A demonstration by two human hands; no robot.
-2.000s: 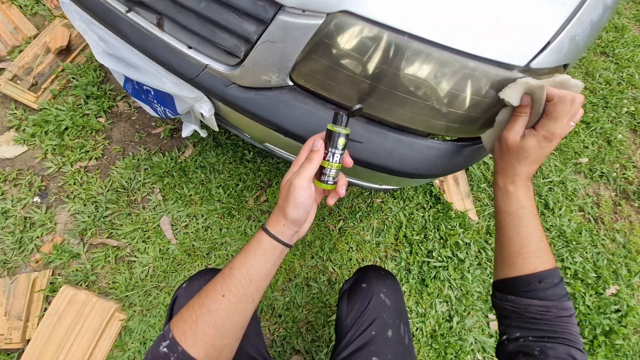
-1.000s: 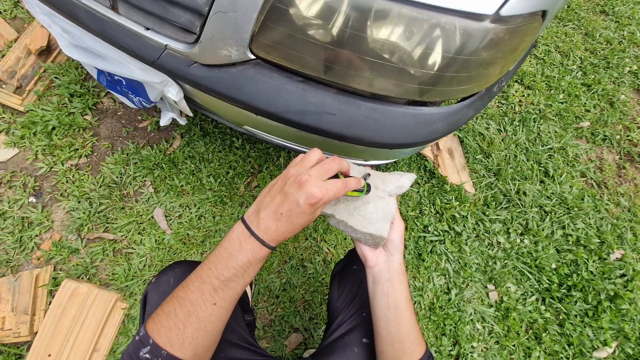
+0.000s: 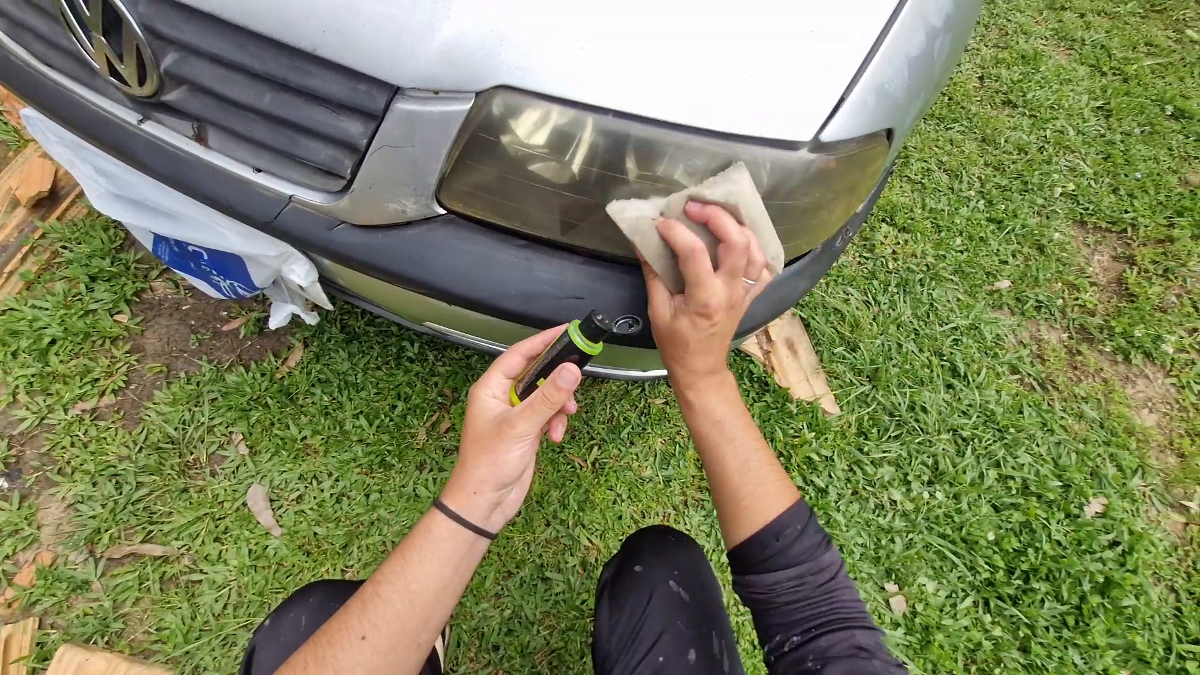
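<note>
In my left hand (image 3: 525, 403) is a small black bottle (image 3: 561, 358) with lime-green bands, tilted with its flip-top end up and to the right. The cap appears flipped open beside the bumper. My right hand (image 3: 708, 291) presses a pale grey cloth (image 3: 745, 202) on the lower middle of the car's headlight (image 3: 544, 173). The headlight lens looks yellowed and dull. Just under it runs the black plastic bumper (image 3: 487, 272), with the bottle's tip close in front.
A Volkswagen badge (image 3: 111, 42) and dark grille (image 3: 272, 89) are at upper left. A white and blue plastic bag (image 3: 202, 248) hangs below the bumper there. A wood piece (image 3: 792, 361) lies on the grass (image 3: 956, 487) under the car's corner. More wood (image 3: 36, 178) lies at far left.
One second ago both hands were together below the bumper, the bottle over the cloth. The right hand has since carried the cloth up onto the headlight, and the left has drawn the bottle away from it.
</note>
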